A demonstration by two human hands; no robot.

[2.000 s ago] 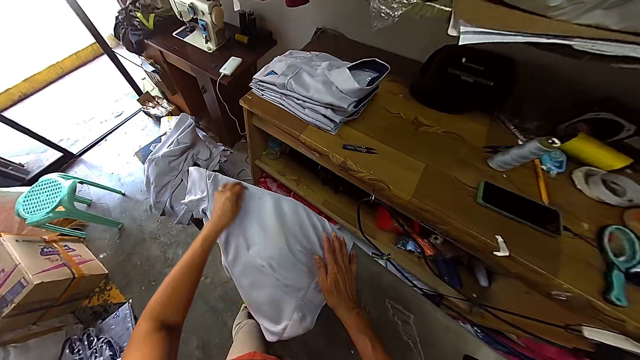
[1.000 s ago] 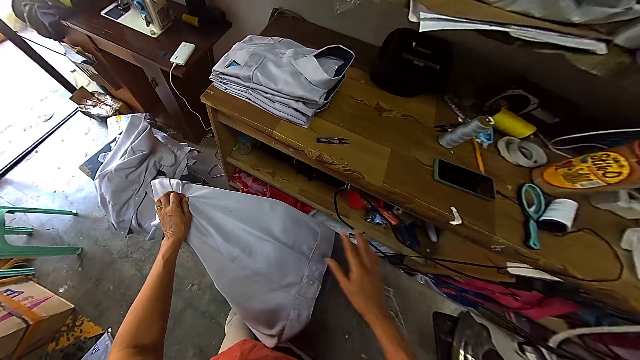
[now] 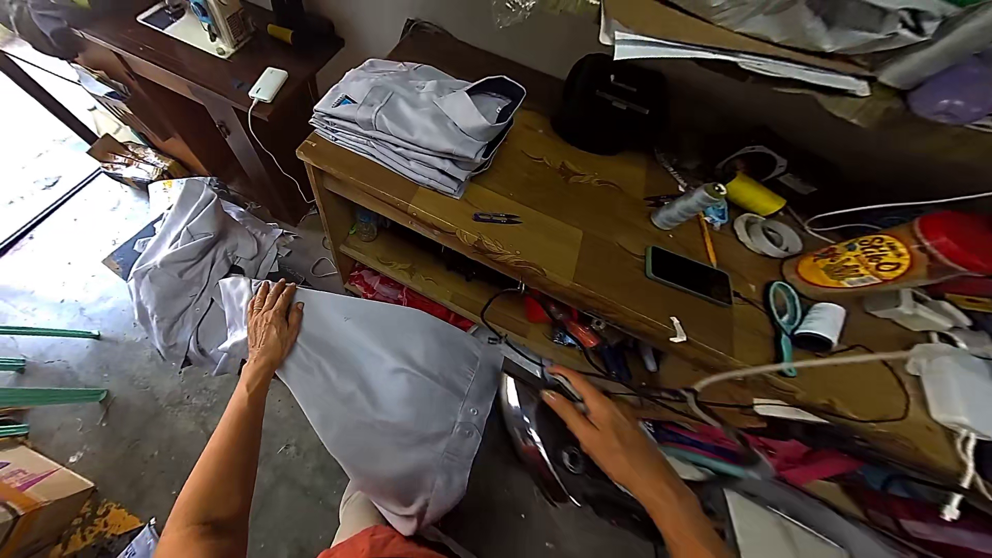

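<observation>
A light grey garment with buttons along its right end is spread across the person's lap. My left hand lies palm down on its upper left part, the fingers slightly spread. At the garment's right edge, my right hand grips the dark handle of a chrome clothes iron, partly hidden by the hand. A stack of folded grey shirts with dark inner collars rests on the wooden cabinet. More grey cloth is heaped at the left.
Thread snips, a phone, teal-handled scissors, thread spools and a plastic jar lie on the cabinet. Cords hang near the iron. A sewing machine stands behind; a cardboard box is at lower left.
My right hand has left the garment's right side, moved right and taken hold of the iron's handle. My left hand stays on the garment's left part. The view has shifted right.
</observation>
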